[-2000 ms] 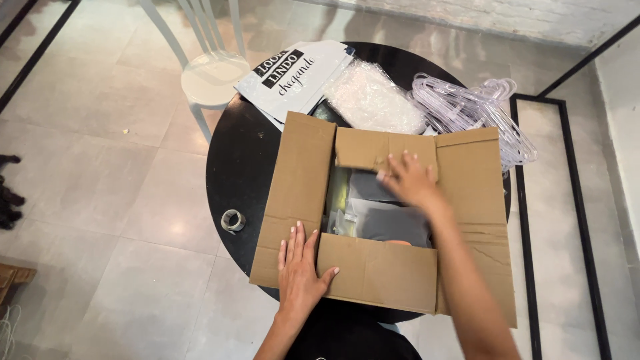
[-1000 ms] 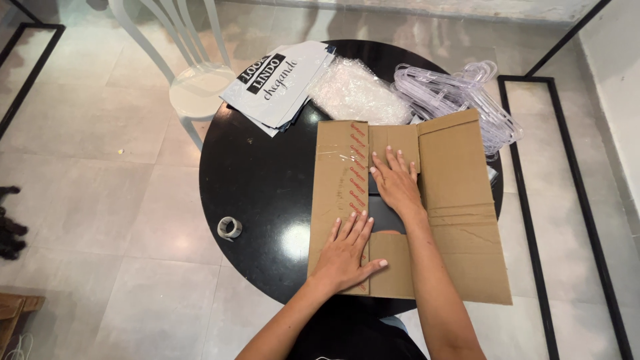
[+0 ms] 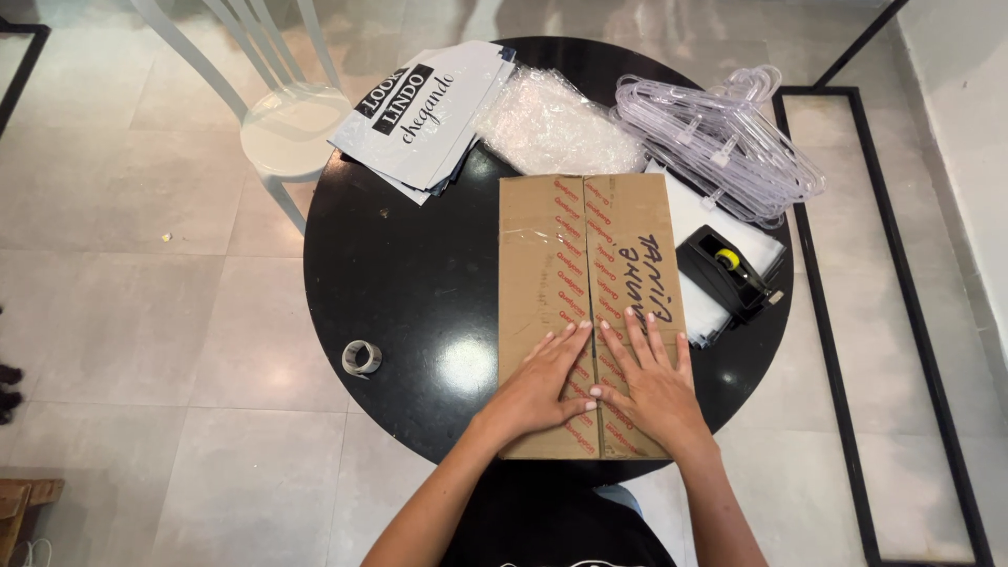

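A cardboard box (image 3: 543,268) with printed and handwritten marks stands on a round black table (image 3: 394,268), its two long top flaps folded down and meeting at a narrow seam. My left hand (image 3: 543,386) lies flat on the left flap, fingertips near the seam. On the right flap my right hand (image 3: 650,386) rests with fingers spread, its thumb close to my left thumb. The box's contents are hidden. Just right of the box, a black tape dispenser (image 3: 720,272) with a yellow core sits on white plastic bags (image 3: 677,197). A roll of tape (image 3: 361,357) is at the table's left.
Printed mailing bags (image 3: 441,102) lie at the table's back left, beside a clear plastic package (image 3: 559,122). Clear plastic hangers (image 3: 717,142) are piled at the back right. A white chair (image 3: 291,130) stands behind left; a black metal frame (image 3: 874,197) is at the right.
Both long flaps, first spread open, are now folded down over the contents. My right hand has moved from the inner flap onto the right long flap. The tape dispenser has come into view.
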